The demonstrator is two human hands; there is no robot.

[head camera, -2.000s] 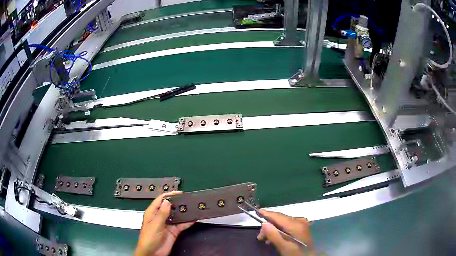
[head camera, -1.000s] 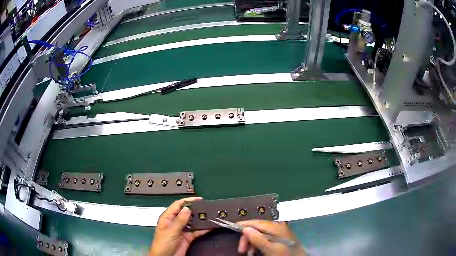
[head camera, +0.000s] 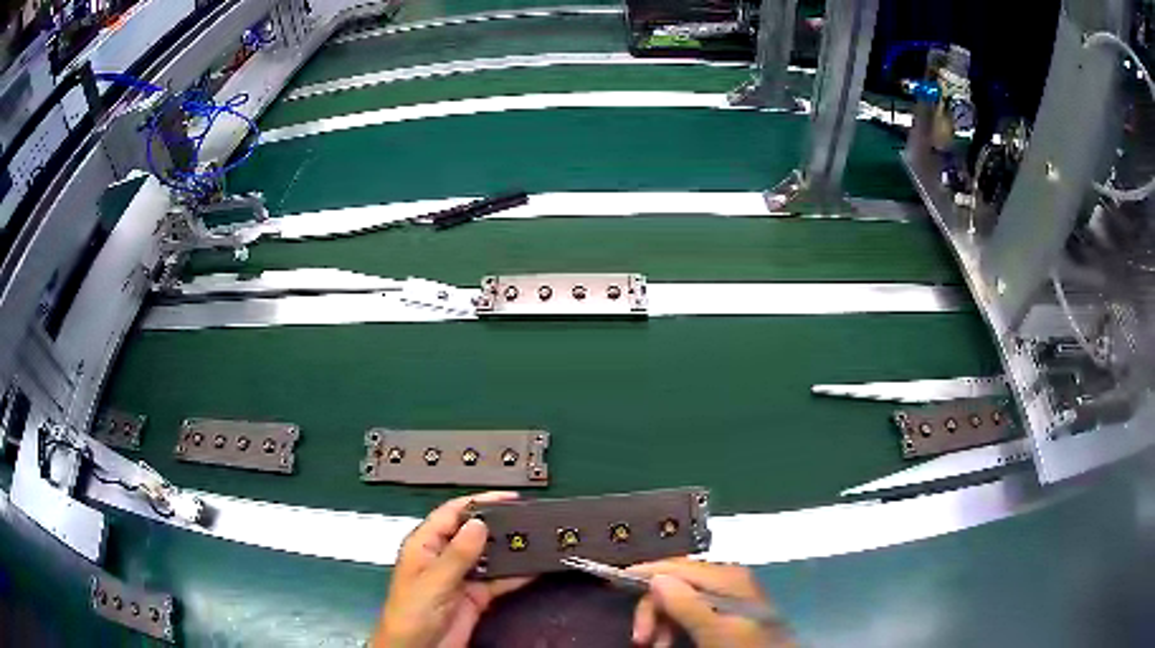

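A grey-brown fixture plate (head camera: 595, 517) with four round brass-gold seats in a row is held above the near rail. My left hand (head camera: 437, 576) grips its left end, thumb on the front face. My right hand (head camera: 703, 608) holds thin silver tweezers (head camera: 608, 571). Their tips are at the plate's lower edge, below the second seat from the left; whether they touch it I cannot tell. A dark tray (head camera: 557, 614) lies below, partly hidden by the hands and plate.
More fixture plates lie on the green belt (head camera: 709, 367), at left (head camera: 456, 457), far left (head camera: 237, 444) and right (head camera: 953, 428). Another plate (head camera: 564, 295) sits on the middle rail. One (head camera: 132, 606) lies near-left. Pointed guides (head camera: 906, 390) and machine frames flank the belt.
The held plate has moved right and lower since the first frame. The tweezers have moved from its rightmost seat toward the left seats. Plates on the near lane have shifted right.
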